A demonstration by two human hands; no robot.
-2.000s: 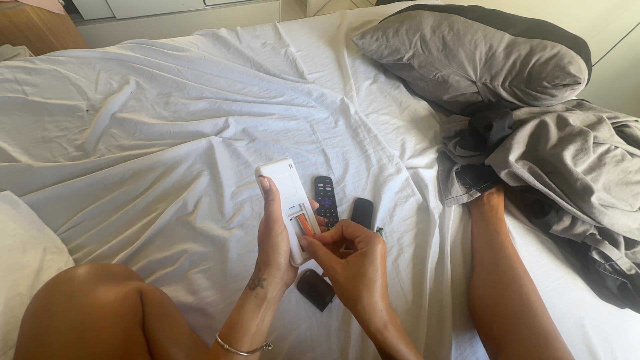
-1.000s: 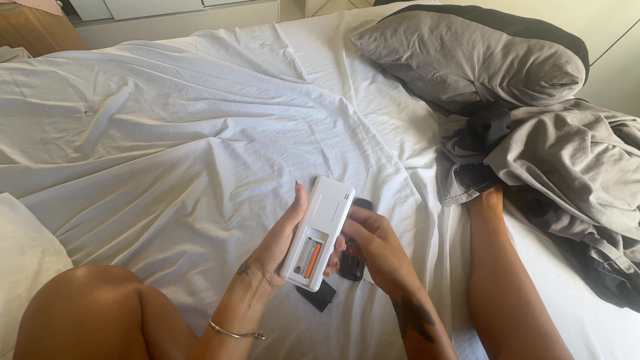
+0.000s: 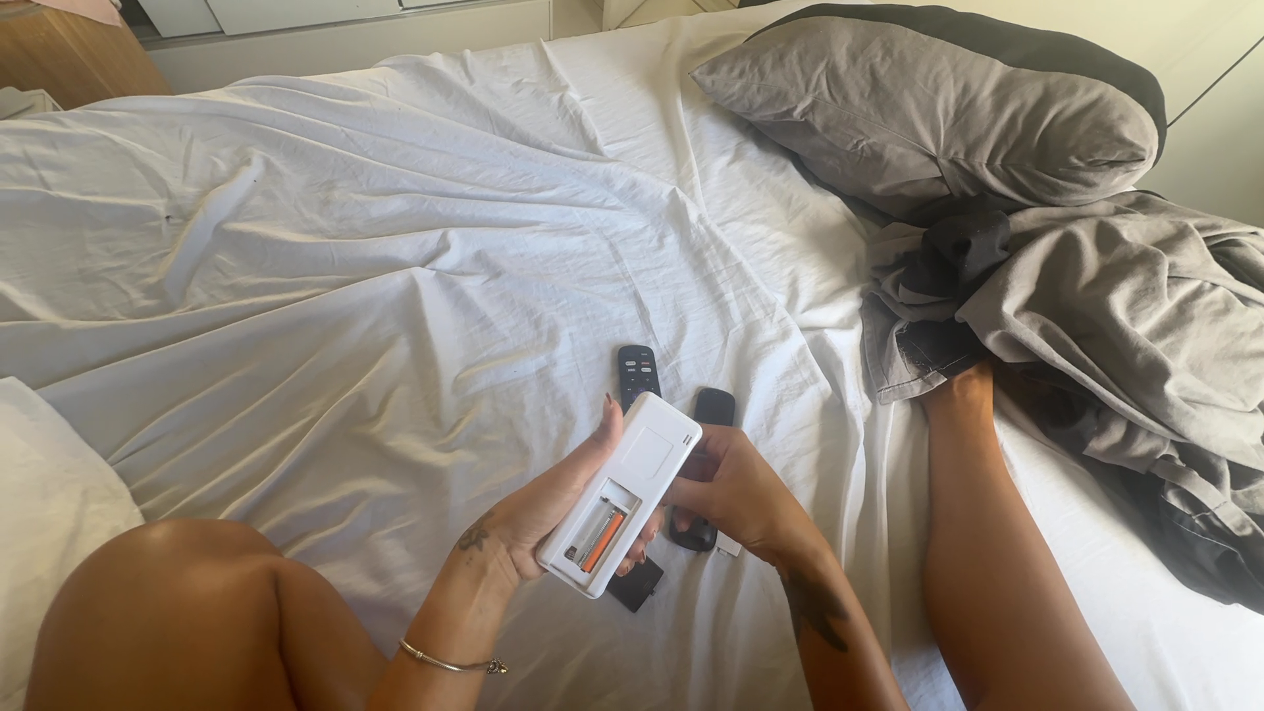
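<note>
My left hand holds a white remote control from its left side, back facing up. Its battery compartment is uncovered, and an orange battery lies along the right side of it. My right hand is at the remote's right edge with bent fingers; whether it holds anything is hidden. Beyond the white remote lies a black remote with buttons, partly covered. A second black remote lies partly behind my right hand. Under the white remote's lower end is a dark flat piece.
All of this is on a bed with a wrinkled white sheet. A small white piece lies just below my right hand. A gray pillow and crumpled gray bedding are at the right, beside my leg. My bent knee is at lower left.
Two seconds ago my right fingers were at the battery compartment; now they are at the remote's right edge. The white remote has tilted to the right, and its compartment is in plain view.
</note>
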